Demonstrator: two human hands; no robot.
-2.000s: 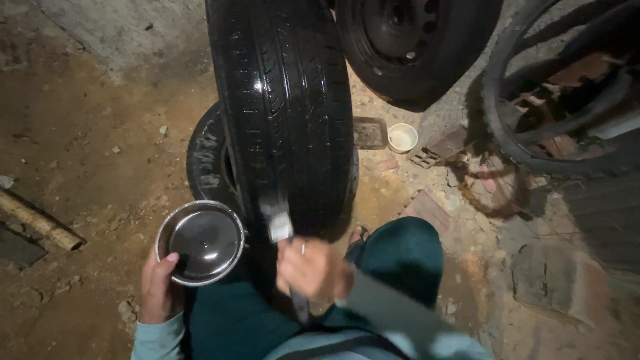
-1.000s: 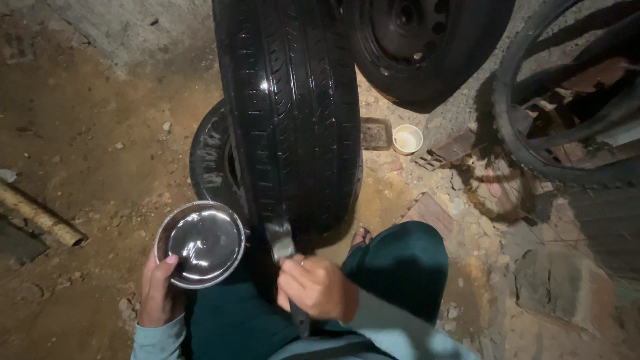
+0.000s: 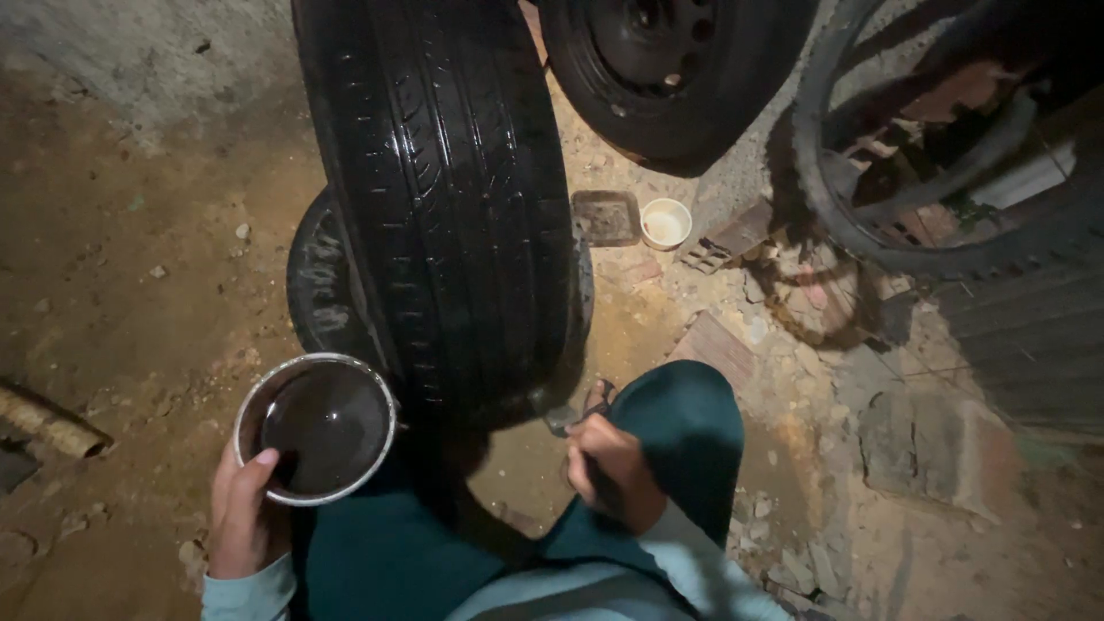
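My left hand [image 3: 246,513] grips a round metal bowl [image 3: 388,423] of dark liquid, its thumb over the rim. A large black car tire [image 3: 448,207] stands upright before me, its tread glossy and wet-looking, on top of another tire [image 3: 323,285] that lies flat. My right hand [image 3: 612,470] is closed on the handle of a paintbrush [image 3: 561,419], mostly hidden by the fingers. The brush head is at the lower right edge of the upright tire's tread; whether it touches is too blurred to tell.
Behind stands a tire on a steel wheel [image 3: 673,129]. A small tray [image 3: 606,217], a white cup [image 3: 666,224] and a hollow brick [image 3: 729,240] sit to its front. A bicycle tire [image 3: 819,190] leans at right. A bamboo-like pole [image 3: 52,423] lies at far left, rubble at right.
My right hand has moved to the right with the brush, from the lower left of the tread to the tire's lower right edge. My left hand still holds the bowl.
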